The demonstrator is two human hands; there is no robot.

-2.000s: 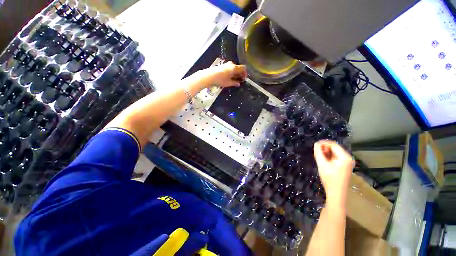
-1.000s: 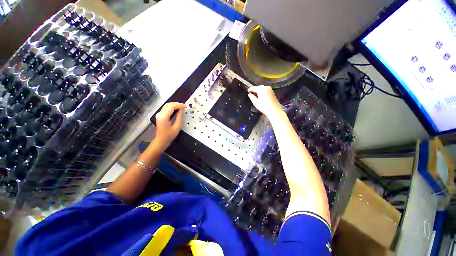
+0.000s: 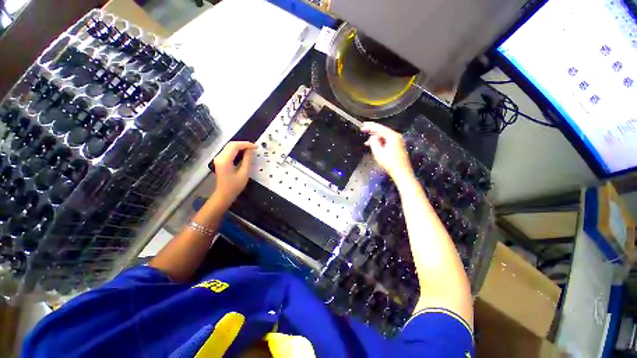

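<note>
The dark square fixture (image 3: 328,148) sits on the silver perforated base plate (image 3: 300,192). My right hand (image 3: 386,145) is at the fixture's right corner, fingertips pinched together; whether a small black part is between them cannot be told. My left hand (image 3: 235,165) is bare, at the plate's left edge, fingers curled with thumb and forefinger near each other; no part shows clearly in it. A clear blister tray (image 3: 426,210) with black parts lies right of the plate, partly under my right forearm. A few small dark spots show on the plate's left side.
Stacked blister trays (image 3: 105,133) with black parts stand at left. The marking head's clear ring (image 3: 374,77) is over the plate's far side. A monitor (image 3: 583,77) is upper right, with cables (image 3: 496,115) beside it. White sheets (image 3: 241,52) lie behind. A cardboard carton (image 3: 513,297) is lower right.
My left hand has moved from the fixture's far corner to the plate's left edge. My right hand went from the blister tray to the fixture, then shifted slightly right.
</note>
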